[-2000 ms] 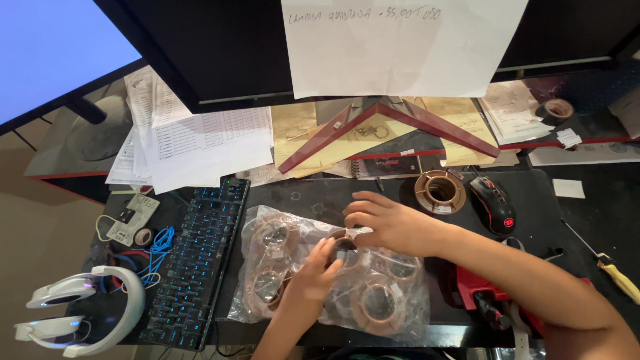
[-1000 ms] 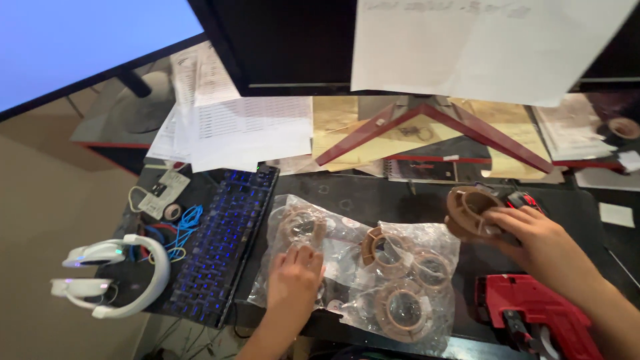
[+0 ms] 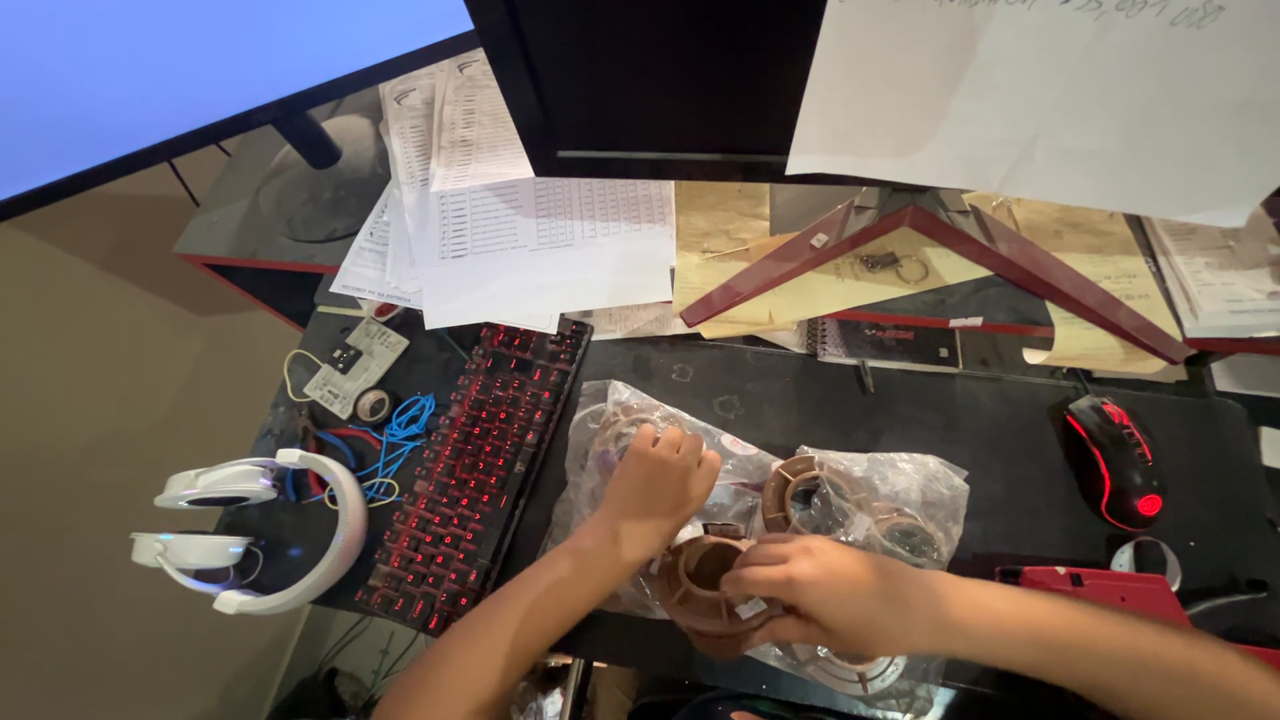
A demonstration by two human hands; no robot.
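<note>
My right hand (image 3: 815, 590) grips a brown plastic flanged ring (image 3: 690, 600) near the desk's front edge, above a clear plastic bag (image 3: 920, 475). My left hand (image 3: 660, 485) rests on the bag's left part, over another ring (image 3: 625, 425) seen through the film; whether its fingers pinch the plastic, I cannot tell. Right of my left hand a brown ring (image 3: 790, 495) lies at the bag, with a further ring (image 3: 905, 535) beside it under the film. Part of one more ring (image 3: 860, 670) shows below my right hand.
A lit keyboard (image 3: 480, 470) stands left of the bag, with white headphones (image 3: 340, 530) and blue cable (image 3: 405, 430) beyond. A mouse (image 3: 1115, 460) and a red tool or case (image 3: 1090, 590) are at the right. Papers (image 3: 550, 250) and a monitor stand (image 3: 800, 260) lie behind.
My right hand, holding a brown ring, has moved left from the mouse side to the bag's front, near my left hand. My left hand has stayed on the bag's left part since one second ago.
</note>
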